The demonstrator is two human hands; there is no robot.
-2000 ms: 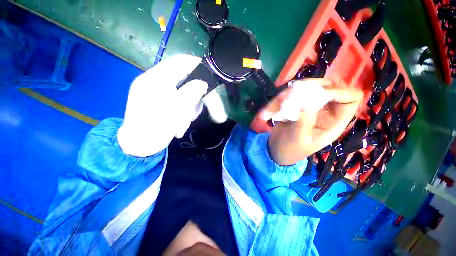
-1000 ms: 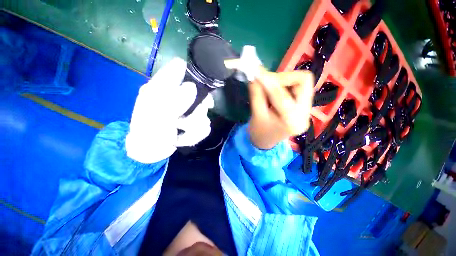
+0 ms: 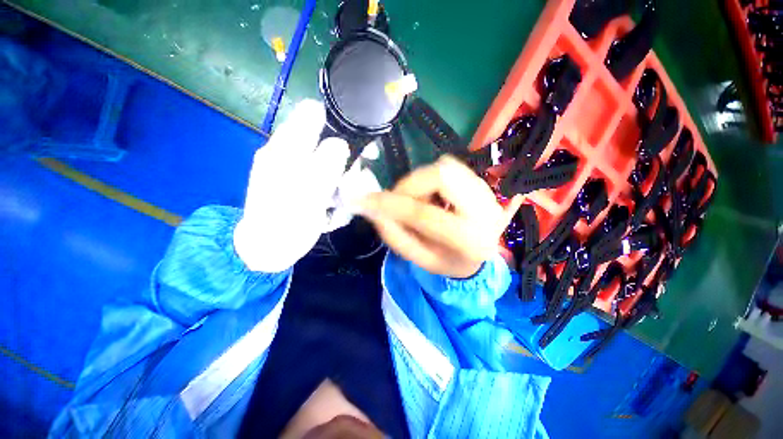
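Observation:
A smartwatch (image 3: pixel 363 79) with a round grey-glaring face, a black rim and an orange-white tab at its right edge is held up in front of me. My left hand (image 3: pixel 296 189), in a white glove, grips it by the strap below the face. My right hand (image 3: pixel 438 214), bare-looking, is below and right of the face, fingers drawn together near the glove's fingertips. A whitish bit of cloth (image 3: pixel 348 199) seems to be at its fingertips, but it blends with the glove. Black straps run right of the watch toward the tray.
A second watch (image 3: pixel 350 17) with an orange tab lies just beyond. A clear round film (image 3: pixel 279 30) lies left of the blue line (image 3: pixel 290 69). The red compartment tray (image 3: pixel 515 73) full of black watches stands to the right. Another red tray (image 3: pixel 749 51) shows at far right.
My right hand has moved from the watch face down toward my gloved hand. The watch face has tilted more toward the camera and risen slightly.

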